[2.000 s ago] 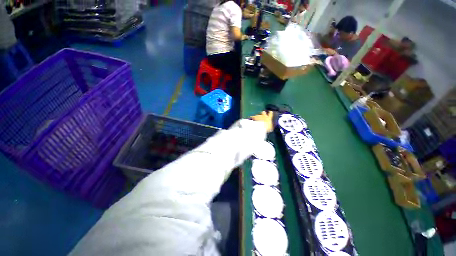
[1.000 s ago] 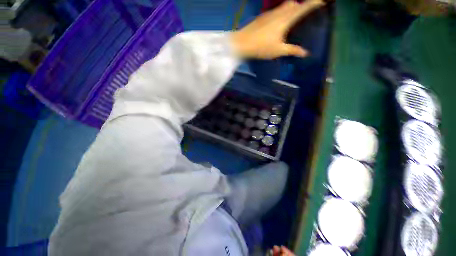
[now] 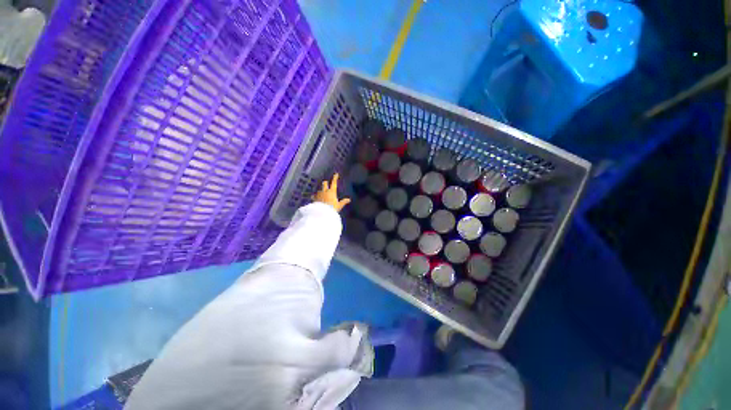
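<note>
A grey slatted crate point(image 3: 541, 272) stands on the floor in front of me, tilted in the view. Rows of round canisters point(image 3: 443, 221) with grey flat tops stand in it, some with red around them. My left hand point(image 3: 331, 194) reaches over the crate's left end. Its fingers are spread, and nothing shows in them. The fingertips are close to the leftmost canisters; whether they touch cannot be told. My right hand is not in view.
A tall purple crate point(image 3: 280, 104) stands against the grey crate's left side. A blue stool point(image 3: 585, 40) is beyond it at the upper right. The green bench point(image 3: 717, 360) shows at the right edge. My leg is below the crate.
The view has turned from the bench down to the floor crates. My left hand has moved from near the bench edge to over the grey crate. The label strips and my right fingertips have left view.
</note>
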